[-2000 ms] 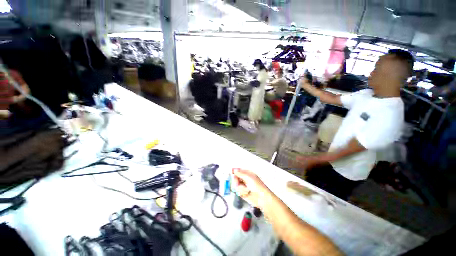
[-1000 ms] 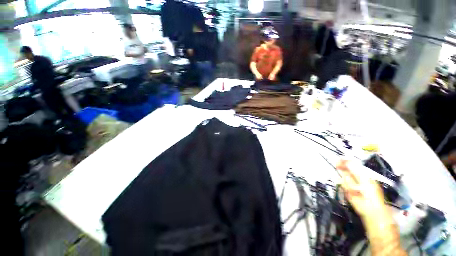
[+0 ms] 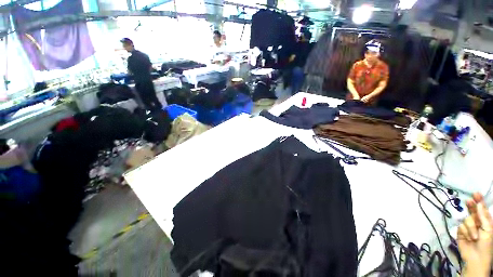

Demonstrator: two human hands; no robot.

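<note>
A large black garment [image 3: 265, 211] lies spread on the white table [image 3: 157, 189], its narrow top end away from me and its wide end near me, where an edge is folded back. My right hand [image 3: 475, 238] is raised at the right edge, partly cut off by the picture's rim. Its fingers point up; whether it holds something small I cannot tell. My left hand is not in view.
Black hangers [image 3: 400, 254] lie heaped at the near right, with a single hanger [image 3: 424, 189] and cords beyond. Brown garments [image 3: 367, 135] and navy garments [image 3: 302, 116] lie at the far end, where a person [image 3: 368, 78] stands. Dark heaps fill the left.
The view has swung left from the table's right side to the black garment. My right hand has shifted to the right rim. The spools and the white-shirted person have left the picture.
</note>
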